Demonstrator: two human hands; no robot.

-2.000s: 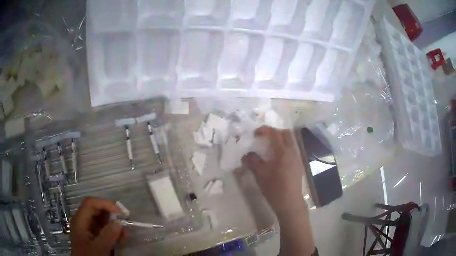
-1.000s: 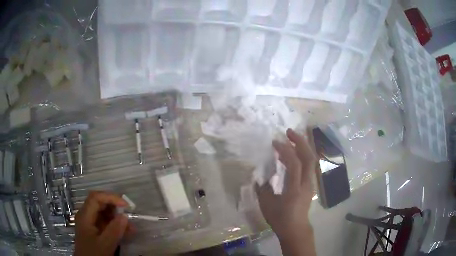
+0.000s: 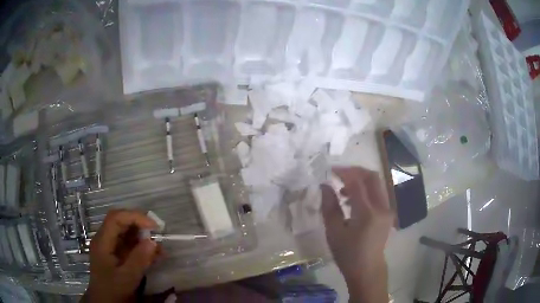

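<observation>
My left hand (image 3: pixel 121 251) is shut on a stemmed part (image 3: pixel 180 237) above the lower part of the ribbed tray (image 3: pixel 136 171); its thin white stem points right. My right hand (image 3: pixel 358 219) is blurred at the lower right edge of a loose pile of white backing scraps (image 3: pixel 284 142); whether its fingers hold a scrap I cannot tell. A white block (image 3: pixel 212 207) lies at the tray's right side. Two stemmed parts (image 3: pixel 170 142) lie at the tray's top, and several more lie at its left.
A large white pocket tray (image 3: pixel 231 77) spans the back. A dark phone-like slab (image 3: pixel 407 198) lies right of the scraps. Cream foam pieces (image 3: pixel 68 65) lie at the back left. A block tray (image 3: pixel 21 242) stands at the left edge. A white tray (image 3: pixel 509 112) stands at the right.
The scrap pile has grown and spread out beside the ribbed tray. My right hand has moved down from it. My left hand still holds the stemmed part. The view has shifted slightly.
</observation>
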